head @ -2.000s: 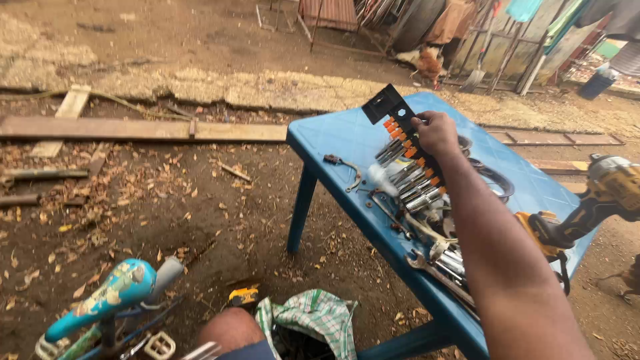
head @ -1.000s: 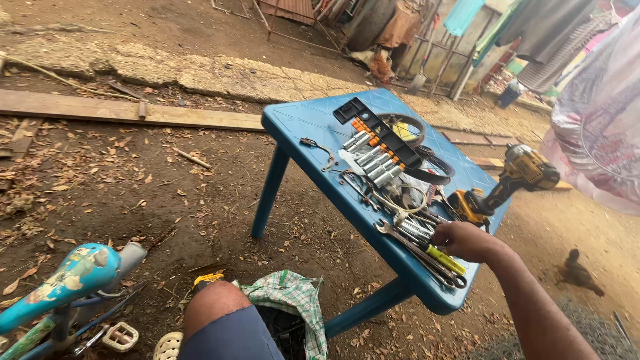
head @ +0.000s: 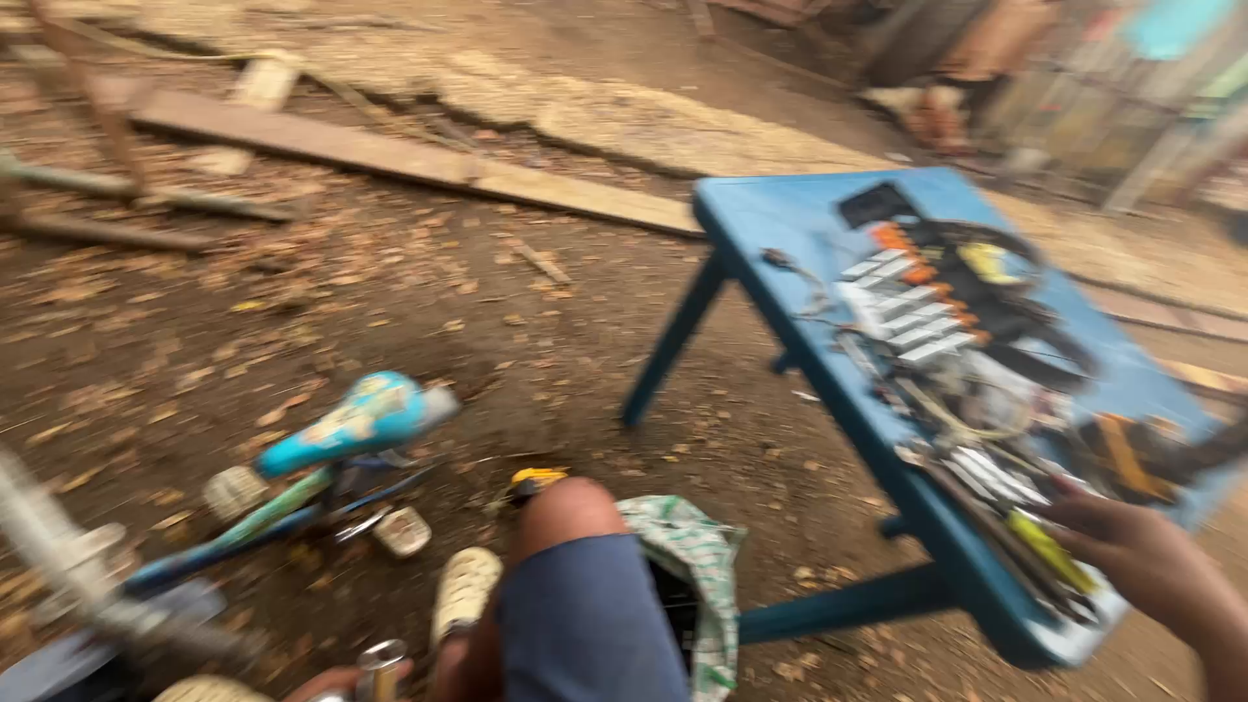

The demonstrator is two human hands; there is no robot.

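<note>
My right hand (head: 1111,531) is over the near end of the blue plastic table (head: 780,210), at a yellow-handled tool (head: 1053,554) and other metal tools; blur hides whether its fingers grip anything. Beside that hand lie long wrenches (head: 994,536). Farther along the tabletop is a black holder with orange clips and silver sockets (head: 921,302), next to a dark looped strap (head: 1053,356). At the bottom edge, part of my left hand (head: 331,685) shows, closed around a shiny metal cylindrical piece (head: 380,668).
A child-size bicycle with a turquoise saddle (head: 341,424) is at lower left. A green-and-white woven sack (head: 697,546) stands beside my knee. A yellow-and-black tool (head: 534,480) lies on the ground. Part of a power drill (head: 1136,458) is at the table's right. Wooden planks (head: 409,156) lie behind.
My right hand was on the black socket holder two seconds ago, then moved to the yellow-handled tool at the near end. The holder now lies flat. My left hand has come into view.
</note>
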